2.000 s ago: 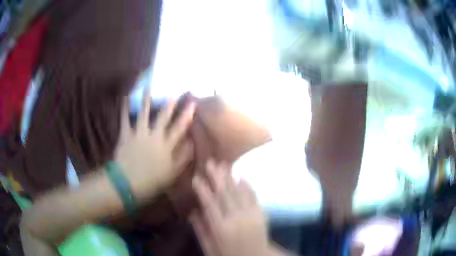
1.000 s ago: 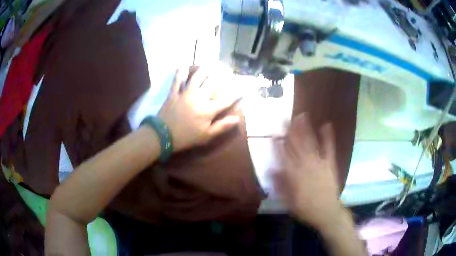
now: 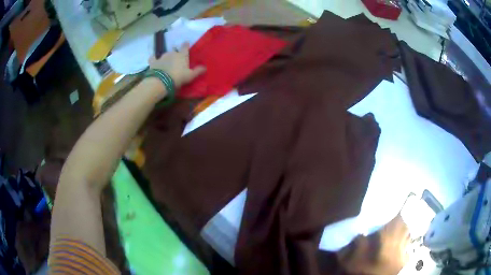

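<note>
My left hand (image 3: pixel 175 67) reaches to the far left of the table, over the edge between a white cloth piece (image 3: pixel 132 51) with a dark strip and a flat red cloth (image 3: pixel 229 56). Its fingertips are partly hidden, and I cannot tell if it grips anything. A large dark-brown garment (image 3: pixel 301 129) lies spread and folded across the middle of the table. Its lower end runs toward the sewing machine head (image 3: pixel 463 225) at the lower right, where a lit brown part lies near the needle area. My right hand is not in view.
A bright green surface (image 3: pixel 145 220) is at the lower left. Another brown piece (image 3: pixel 444 88) lies at the right on the white table (image 3: pixel 420 145). A red box (image 3: pixel 382 7) and a white stack (image 3: pixel 430 16) are at the back. Orange cloth (image 3: pixel 32 35) hangs at far left.
The view has swung left, so the machine is now at the lower right. My left hand has left the brown cloth by the needle for the red and white pieces. My right hand has gone out of view.
</note>
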